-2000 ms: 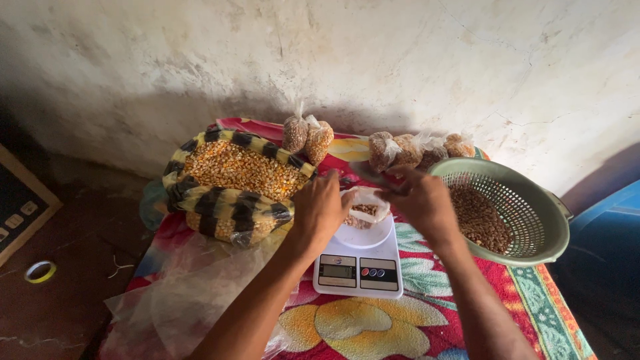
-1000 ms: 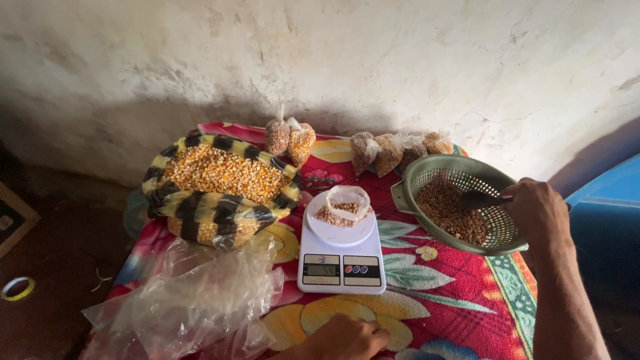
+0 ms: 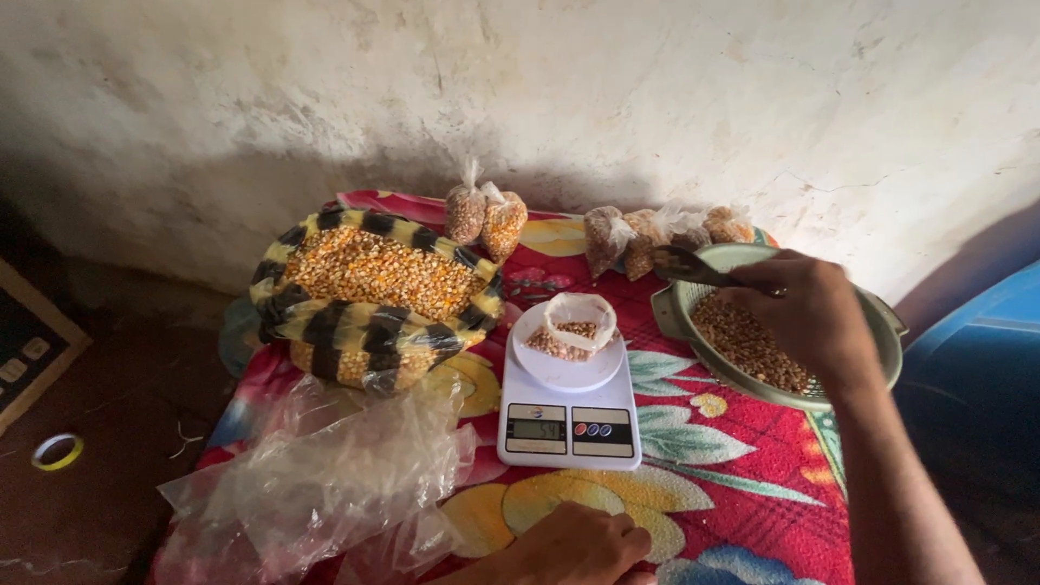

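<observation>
My right hand [image 3: 800, 305] grips a dark spoon [image 3: 691, 266] above the green plastic colander [image 3: 890, 357], which holds brown kernels [image 3: 747, 341]. The spoon's bowl points left, past the colander's rim. On the round plate of a white digital kitchen scale [image 3: 569, 378] stands an open small plastic bag [image 3: 581, 325] with some brown kernels inside. My left hand [image 3: 581, 540] rests on the floral cloth in front of the scale, fingers curled; whether it holds anything is unclear. Left of the scale is a black-and-yellow striped plastic bag [image 3: 382, 329] full of corn kernels [image 3: 382, 272].
Empty clear plastic bags [image 3: 341, 479] lie at the front left of the red floral cloth [image 3: 731, 479]. Tied bags of grain [image 3: 465, 213] and several more [image 3: 642, 240] stand along the wall. A tape roll [image 3: 57, 452] is on the floor; a blue plastic object [image 3: 983, 349] stands at right.
Both hands were at the small bag on the scale. The left moved down to the cloth; the right took the spoon into the colander, then lifted it above the kernels, toward the left.
</observation>
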